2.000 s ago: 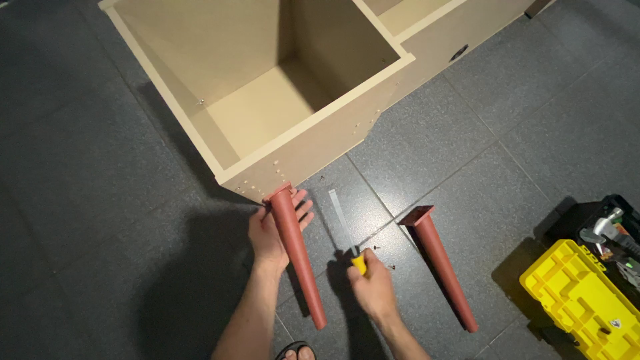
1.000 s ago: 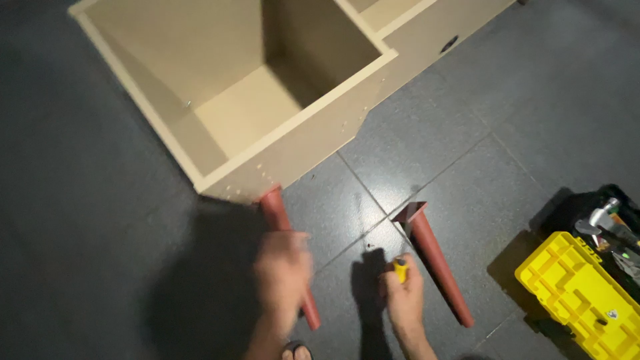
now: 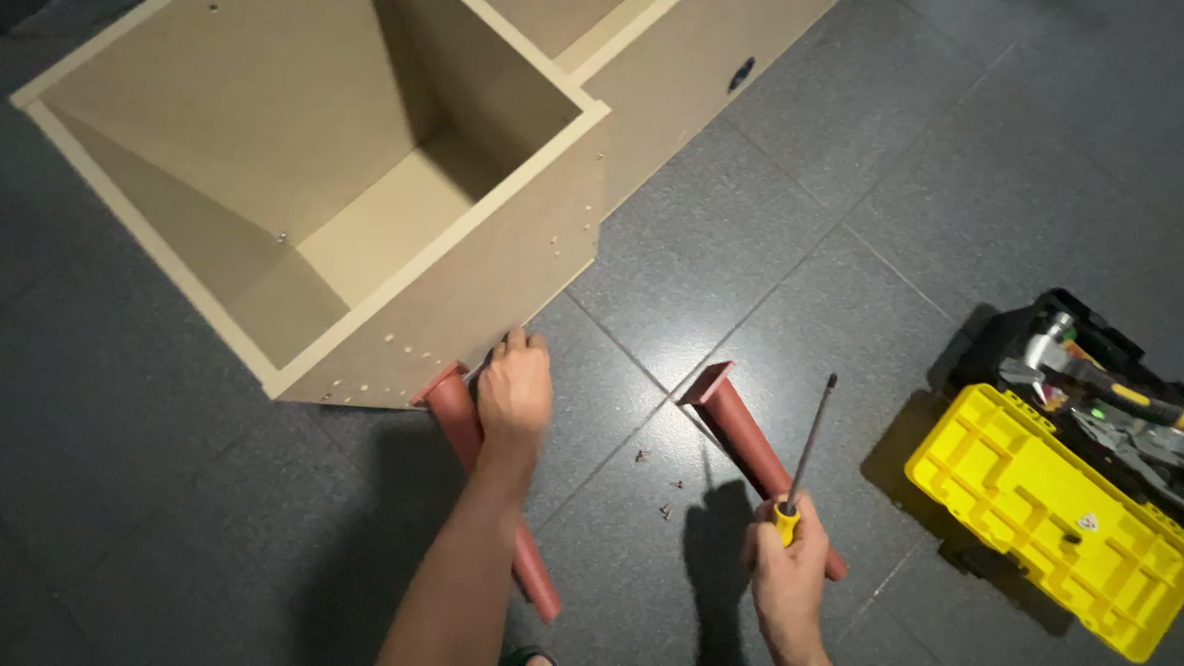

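A tapered red furniture leg (image 3: 536, 573) has its square plate against the lower side of a beige fiberboard cabinet (image 3: 481, 277). My left hand (image 3: 515, 384) is at that plate, its fingers curled near the cabinet side; whether they pinch something small is hidden. My right hand (image 3: 789, 569) holds a screwdriver (image 3: 807, 453) by its yellow handle, the shaft pointing up and away. Partly behind this hand, a second red leg (image 3: 745, 425) lies on the floor. Several small screws (image 3: 666, 511) lie on the tiles between the two legs.
At the right an open toolbox with a yellow lid (image 3: 1045, 518) and a black body (image 3: 980, 356) holds a hammer (image 3: 1045, 342) and other tools. The cabinet fills the upper left. Dark gray floor tiles (image 3: 786, 305) surround everything. Part of a sandal (image 3: 529, 656) shows at the bottom edge.
My left hand was under the leg's plate, then blurred over its shaft; now it is beside the plate. My right hand has moved rightward with the screwdriver, away from the attached-side leg to the second leg.
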